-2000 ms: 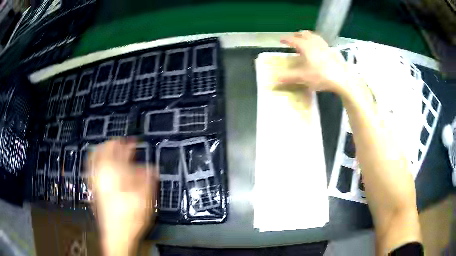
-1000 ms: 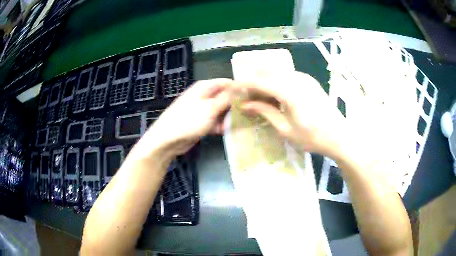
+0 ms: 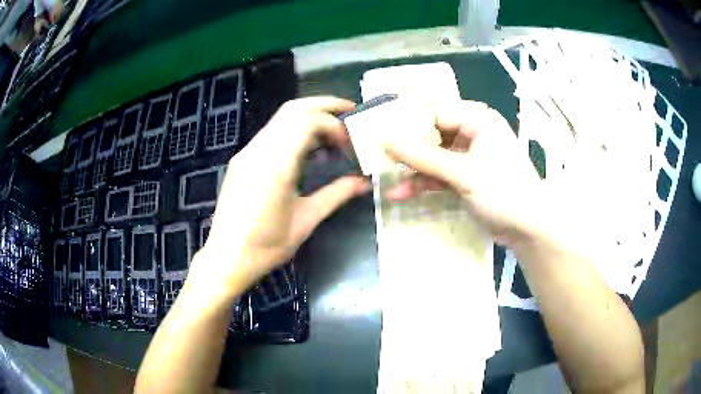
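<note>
My left hand [image 3: 280, 177] grips the edge of a dark phone front housing [image 3: 369, 106] above the bench. My right hand [image 3: 469, 165] holds a pale cream screen adhesive [image 3: 382, 135] by its right side, over the housing. The adhesive covers most of the housing, so how far they touch cannot be told. Below the hands lie long white adhesive sheets [image 3: 434, 300], with a yellowish part under my right hand. The blister tray [image 3: 269, 85] with rows of housings is at the left, partly behind my left forearm.
White waste sheets with window-shaped holes [image 3: 672, 127] and loose pale liner pieces [image 3: 588, 177] lie at the right. The green belt [image 3: 346, 27] and its pale edge [image 3: 330, 55] run along the back. Stacked trays [image 3: 23, 246] stand far left. A person's hand shows top left.
The dark housing and cream adhesive now show between my hands. The tray's top right pocket, which held a housing, is now bare. The long sheet's lower end has shifted left.
</note>
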